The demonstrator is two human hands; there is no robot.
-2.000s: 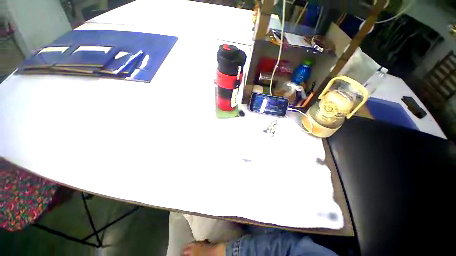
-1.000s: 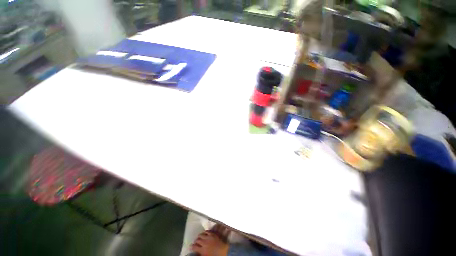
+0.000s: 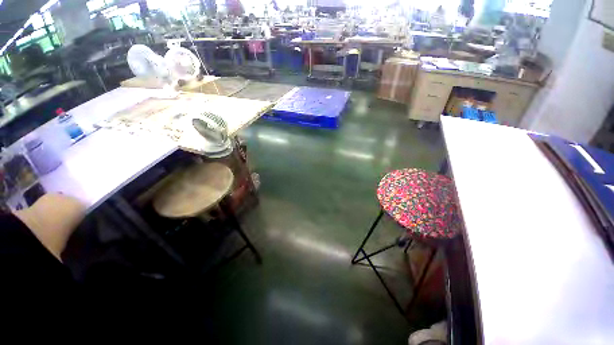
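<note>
Neither of my hands is in view. A stool with a red flowered seat [image 3: 421,202] and thin black legs stands in front of me, against the left side of a white-topped table [image 3: 525,236]. Blue sheets or folders [image 3: 582,162] with white labels lie on that table at the right edge of the picture, partly cut off. A pale rounded thing [image 3: 431,333] shows at the bottom edge; I cannot tell what it is.
Round wooden stool [image 3: 195,189] and second white table [image 3: 101,168] at left, with fans [image 3: 212,135]. A large dark shape with a beige part [image 3: 50,219] fills the lower left, unclear. Blue platform [image 3: 313,106], carton [image 3: 397,79] and drawer desk [image 3: 464,94] stand beyond the green floor.
The view has swung left and up. The tumbler, phone, rack, lamp and the hand by the table edge have left the picture. The flowered stool and blue folders now show farther right.
</note>
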